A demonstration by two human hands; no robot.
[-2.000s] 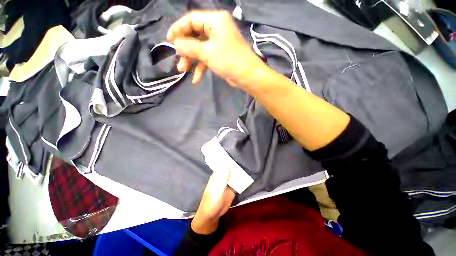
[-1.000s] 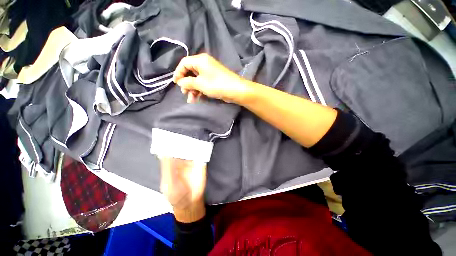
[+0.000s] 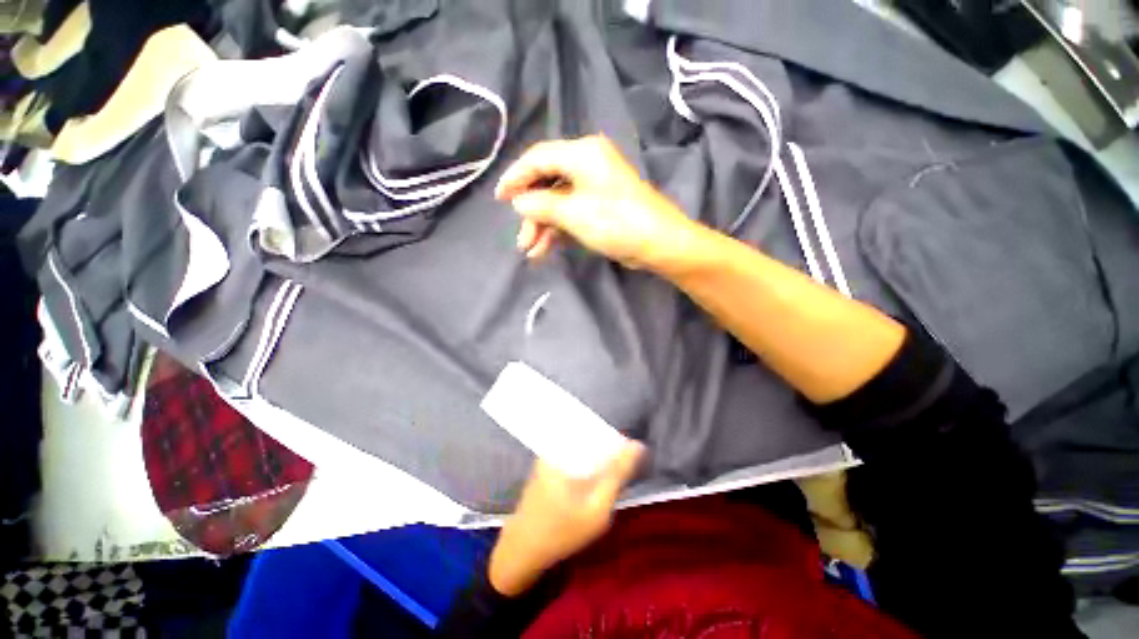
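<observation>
A grey garment with white-edged seams lies spread over the table in front of me. My left hand is at the near table edge and holds the white facing, with its fingers partly hidden under it. My right hand is raised above the garment, thumb and fingertips pinched together. A needle or thread between them is too small to make out. A curled sleeve with double white lines lies beyond and left of my right hand. A rounded stitched pocket outline is at the right.
A red plaid pad lies at the left table edge. A blue crate is below the table. Black-and-cream pieces are piled at the far left. More dark garments with white stripes are at the lower right.
My left hand first swung left with the white facing, then came back right and tilted it. My right hand came down from its raised position, then shifted right in view.
</observation>
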